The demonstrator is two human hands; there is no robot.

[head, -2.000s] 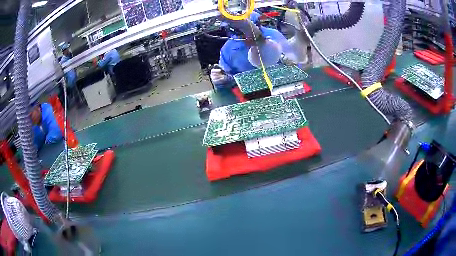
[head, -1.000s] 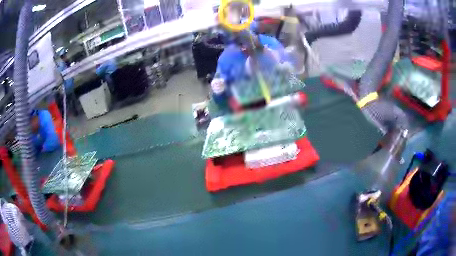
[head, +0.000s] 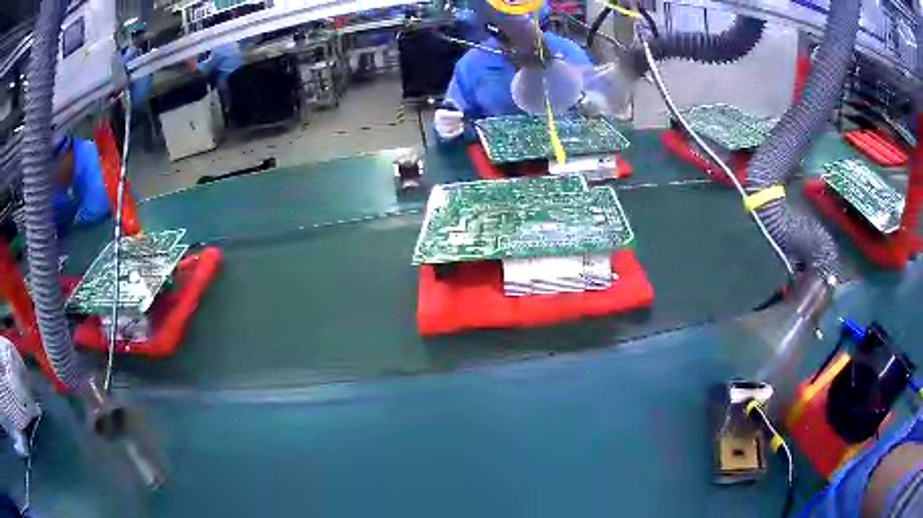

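A green circuit board [head: 521, 218] lies nearest in front of me on the conveyor belt. It rests over a silver-white finned heatsink [head: 557, 273] on a red pad [head: 536, 309]. The iron stand [head: 740, 435] with a yellowish-brown sponge is at the lower right, with a yellow-banded part and cord at its whitish top. A blue sleeve and part of my right forearm show at the lower right corner, but my right hand is cut off by the edge. My left hand is not in view.
The black round-topped holder [head: 868, 390] stands on a red and yellow base at right. Grey hoses [head: 794, 152] hang left and right. Other boards on red pads sit at left [head: 132, 271], far side and right. A person in blue [head: 496, 81] is across the belt.
The view has shifted and sharpened since a second ago. More of the blue sleeve and forearm shows at the lower right. The near board still sits on its red pad.
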